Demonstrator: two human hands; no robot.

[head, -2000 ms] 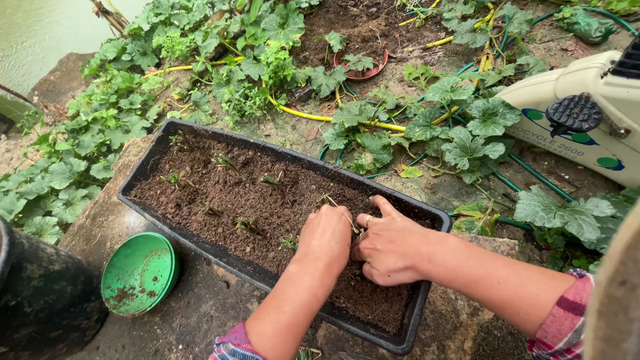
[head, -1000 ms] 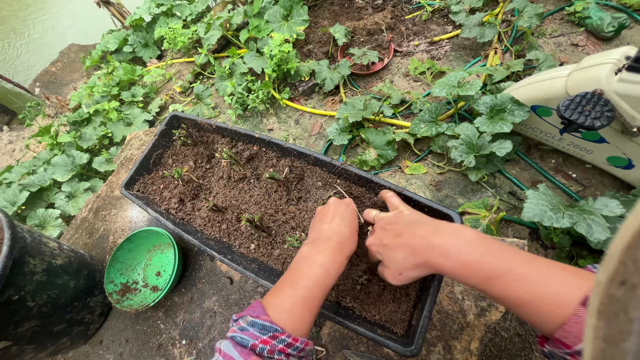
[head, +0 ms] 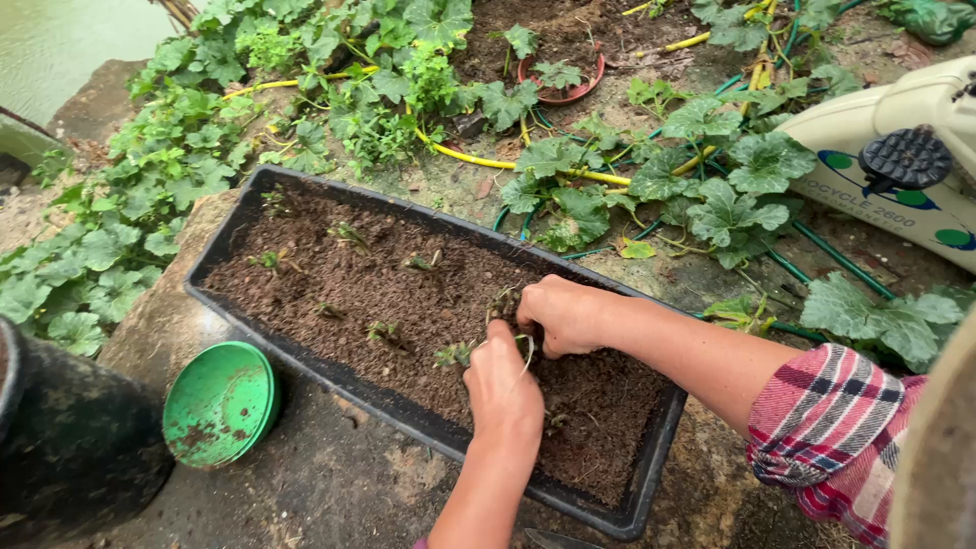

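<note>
A long black plastic planter (head: 412,415) filled with brown soil (head: 305,267) lies slantwise on stone. Small green seedlings (head: 385,333) stand in loose rows in the soil. My left hand (head: 503,381) and my right hand (head: 564,316) meet over the right part of the planter, fingertips at the soil around a small seedling (head: 502,301) with a pale stem or root between them. Their fingertips are partly hidden, so whether either one grips the plant is unclear. Another seedling (head: 451,354) stands just left of my left hand.
Stacked green plastic bowls (head: 221,404) with soil bits sit left of the planter, beside a black bucket (head: 69,450). Behind are a yellow hose (head: 488,162), green hoses (head: 842,259) and leafy vines (head: 732,210). A cream sprayer tank (head: 862,137) stands right; a blade (head: 560,540) lies at the bottom.
My right hand has drawn in close to my left, its fingers now down in the soil. My left hand has stayed over the same part of the planter.
</note>
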